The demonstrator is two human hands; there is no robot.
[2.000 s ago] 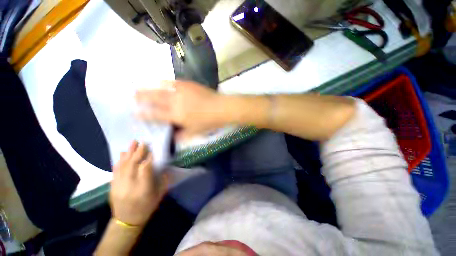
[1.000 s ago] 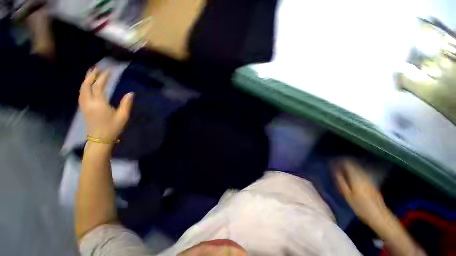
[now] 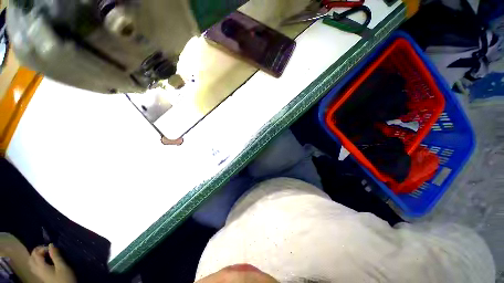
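Observation:
My left hand (image 3: 51,266) is small and partly cut off at the bottom left corner. Its curled fingers pinch the dark cloth (image 3: 61,226), which lies over the left end of the white tabletop (image 3: 94,149). My right hand is not in view; only the pale sleeve shows at the lower right. The sewing machine head (image 3: 77,38) fills the upper left. Its bright needle plate (image 3: 157,105) shows below the head with no cloth on it.
A smartphone (image 3: 251,43) lies right of the machine. Scissors (image 3: 351,21) with red and green handles lie beyond it. A red basket (image 3: 428,88) sits inside a blue basket (image 3: 461,132) right of my lap, with black and red pieces. The green table edge (image 3: 221,177) runs diagonally before me.
The view has swung from the lap and floor back over the table. The dark curved piece and white piece seen two seconds ago are gone from the tabletop. My right hand has left view.

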